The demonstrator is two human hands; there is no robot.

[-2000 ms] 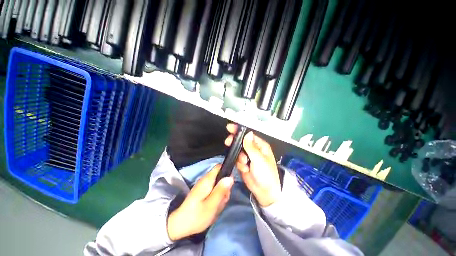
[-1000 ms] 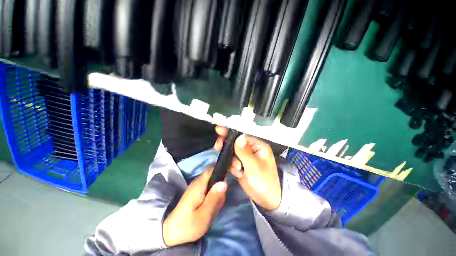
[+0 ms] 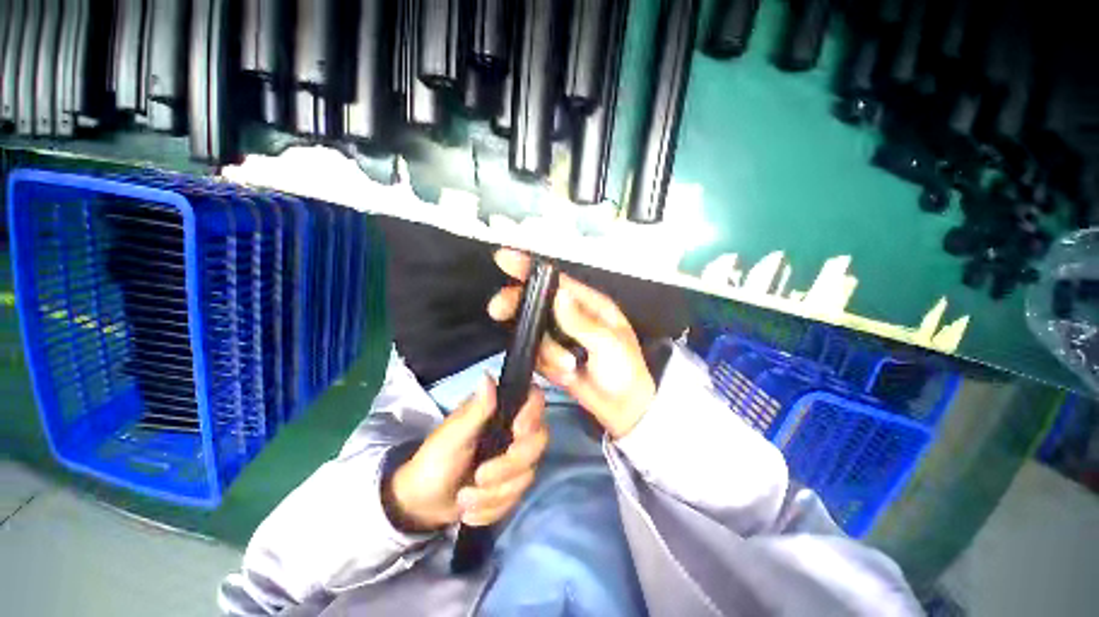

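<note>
A straight glossy black tube (image 3: 527, 316) is held at a slant over my lap, its upper end near the bench's front edge. My left hand (image 3: 468, 464) is wrapped around its lower half, and the tube's lower end sticks out below the hand. My right hand (image 3: 593, 352) is at its upper part, with fingers around and behind it. A small dark spot shows by the right fingers; I cannot tell if it is a separate part. More black tubes (image 3: 657, 133) lie side by side on the green bench.
Small black parts (image 3: 982, 229) lie in a pile at the right, beside a clear plastic bag (image 3: 1067, 295). Torn pale tape (image 3: 832, 287) runs along the bench edge. Blue crates stand low at the left (image 3: 205, 350) and right (image 3: 862, 446) of my lap.
My left hand has shifted down and left with a fuller wrap of fingers, and the tube's lower end now shows below it. Both hands sit slightly higher in view. The view has shifted.
</note>
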